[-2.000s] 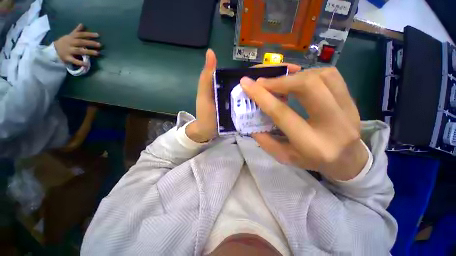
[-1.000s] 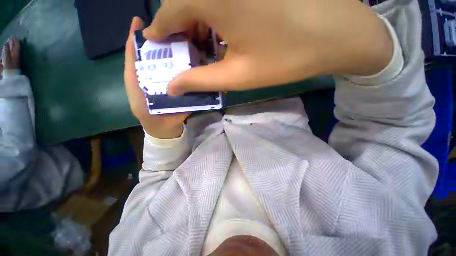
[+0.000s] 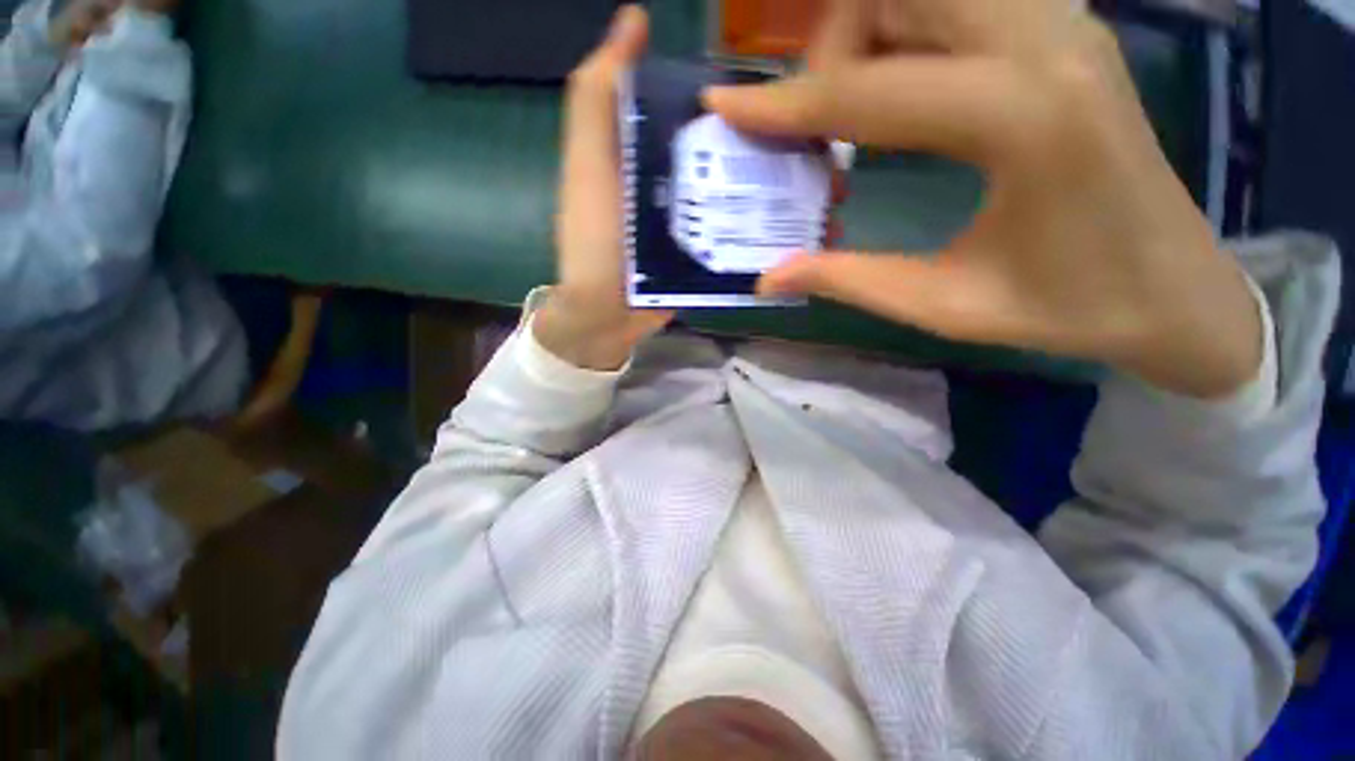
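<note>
A square display unit point(image 3: 654, 223) is held in front of my chest, its back up, with a dark inner face and a pale edge. A white rounded rear housing point(image 3: 743, 193) with printed lines sits on its back. My left hand point(image 3: 595, 208) grips the unit from the left side and below, thumb along the left edge. My right hand point(image 3: 1025, 193) pinches the rear housing, one fingertip at its upper edge and one at its lower right. The unit's front faces down and is hidden.
Green bench mat point(image 3: 372, 193) lies beyond the hands. A black foam sheet point(image 3: 498, 37) is at the top. Part of the orange fixture nest point(image 3: 765, 27) shows behind the hands. Another person's sleeve point(image 3: 104, 164) is at the left. A dark tray edge point(image 3: 1222, 119) is at the right.
Since one second ago, the unit and both hands sit further right in view, and the fixture's orange part has come back into view. The right hand's fingers are spread wider over the housing.
</note>
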